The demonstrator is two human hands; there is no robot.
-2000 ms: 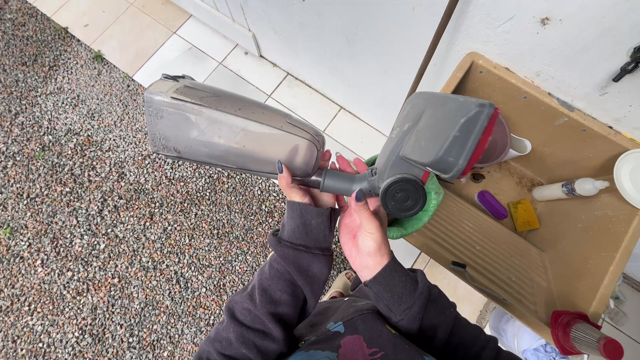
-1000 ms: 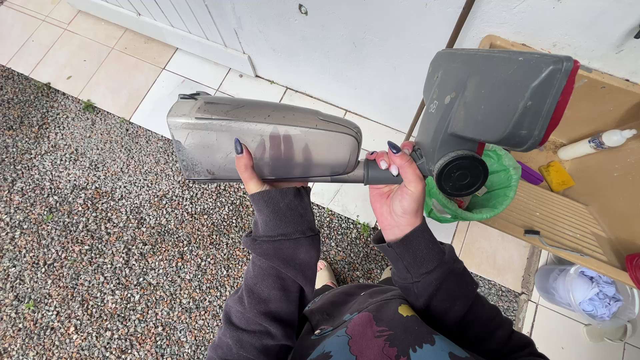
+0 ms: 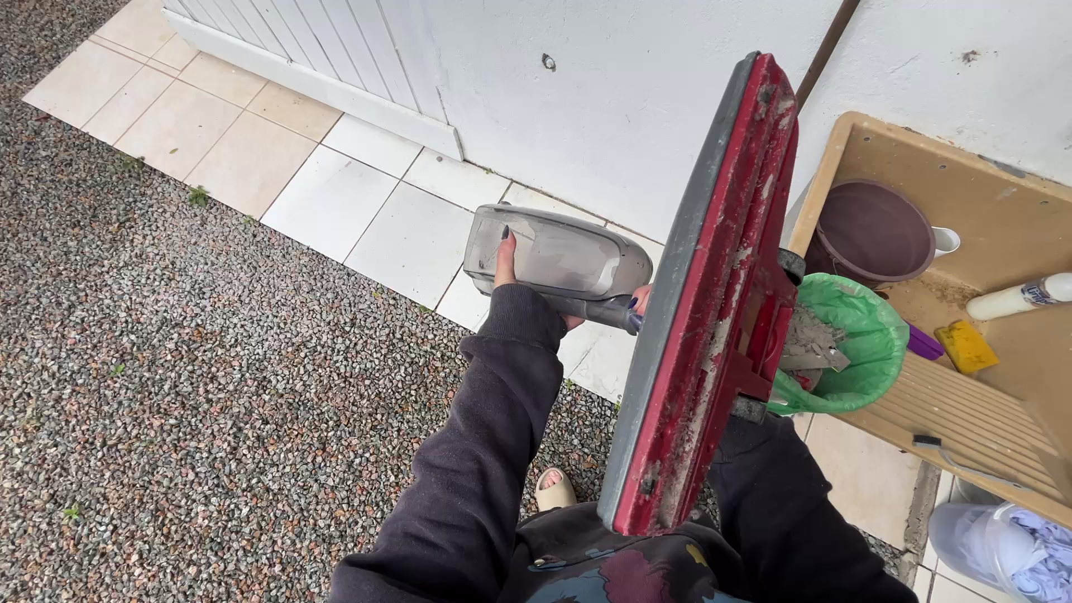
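My left hand (image 3: 507,264) grips the clear grey plastic tank (image 3: 561,251) of a vacuum or floor cleaner, thumb on top and fingers beneath. At the grey neck of the same tool is my right hand (image 3: 641,300), of which only a little shows; the rest is hidden behind the floor head (image 3: 720,318). That head stands tilted toward me, its red underside showing with grey dirt along it. Just to its right, a bin with a green bag (image 3: 871,343) holds grey dust and debris (image 3: 811,339).
At the right, a tan laundry sink (image 3: 1022,167) holds a brown bucket (image 3: 875,230), a white bottle (image 3: 1017,297), a yellow sponge (image 3: 967,347) and a purple item (image 3: 924,342). Below it, a clear tub (image 3: 963,536) contains cloth. A white wall (image 3: 603,92) borders the tiles and gravel.
The floor head has turned, so its red underside shows instead of its grey top. The tank has been tilted away, and my right hand is now mostly hidden.
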